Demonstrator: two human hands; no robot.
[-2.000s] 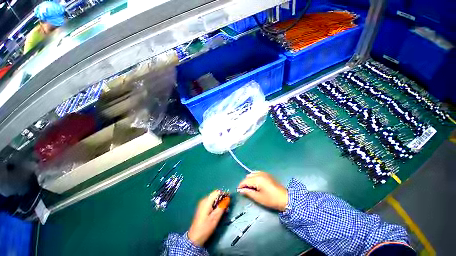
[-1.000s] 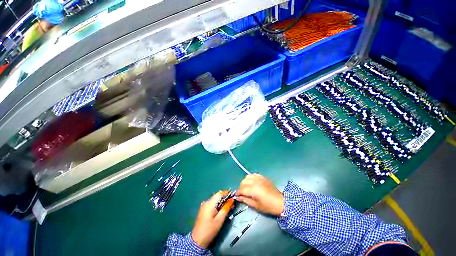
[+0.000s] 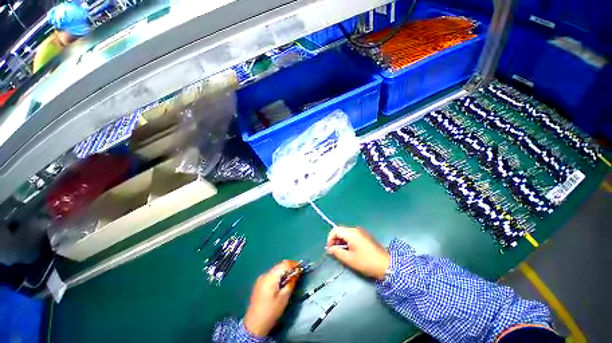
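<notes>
My left hand point(image 3: 274, 295), with an orange cover at its fingertips, holds a small bunch of thin dark leads point(image 3: 294, 273). My right hand point(image 3: 357, 250) is just right of it, fingers pinched at the end of a white strip point(image 3: 323, 214). The strip runs from a white roll in a clear plastic bag point(image 3: 314, 161). What else the right fingertips hold is too small to tell. A few black-and-white leads point(image 3: 325, 315) lie on the green mat below the hands. A loose pile of leads point(image 3: 225, 258) lies to the left.
Rows of black-and-white leads point(image 3: 471, 179) lie at right with a white tag point(image 3: 566, 187). Behind are a blue bin point(image 3: 322, 110), a blue bin of orange leads point(image 3: 429, 41) and a cream divided tray point(image 3: 144, 218). A metal-edged shelf point(image 3: 168, 75) spans above. A person in a blue cap point(image 3: 68, 19) is far left.
My hands came together a second ago and are now apart again. My left hand has moved slightly left and down. My right hand has shifted slightly right.
</notes>
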